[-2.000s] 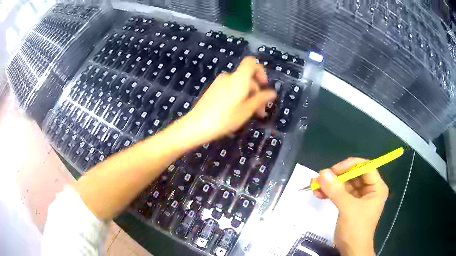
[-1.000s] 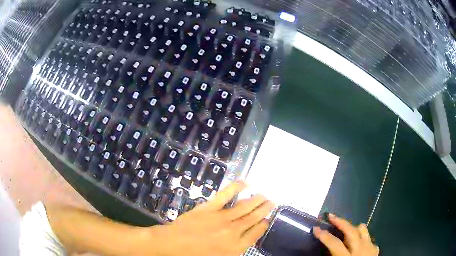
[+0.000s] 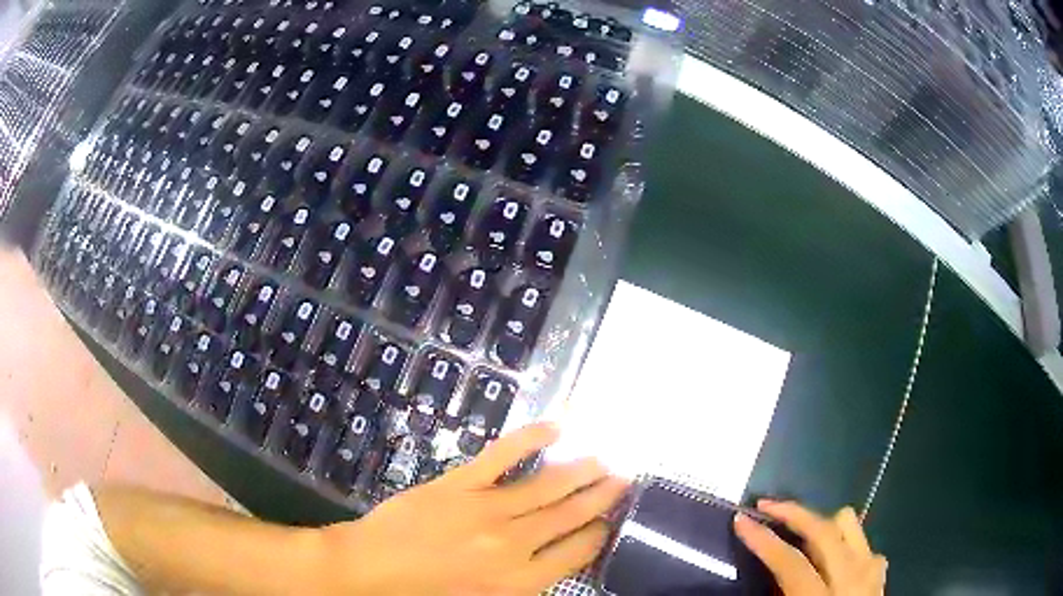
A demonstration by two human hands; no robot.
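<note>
A black flat object with a shiny surface [image 3: 688,541] lies at the bottom edge on a white sheet [image 3: 688,384], whose fine grid [image 3: 574,586] shows beside it. My left hand [image 3: 490,524] lies flat across the tray's near right corner and the sheet, fingers spread, fingertips at the black object's left edge. My right hand [image 3: 822,553] is cut off by the bottom edge; its fingertips touch the black object's right side. Whether it grips anything is hidden. No yellow tool shows. The clear blister tray [image 3: 595,250] holds rows of black housings [image 3: 522,320].
Stacked clear trays [image 3: 863,105] stand behind a pale rail [image 3: 816,140] at the upper right. A thin cord [image 3: 909,384] runs over the dark green bench [image 3: 839,291]. Pinkish floor [image 3: 88,396] shows at the lower left.
My left hand has moved from above the tray down to the sheet. My right hand has moved down to the black object, and the yellow tool has gone from sight. The view has shifted.
</note>
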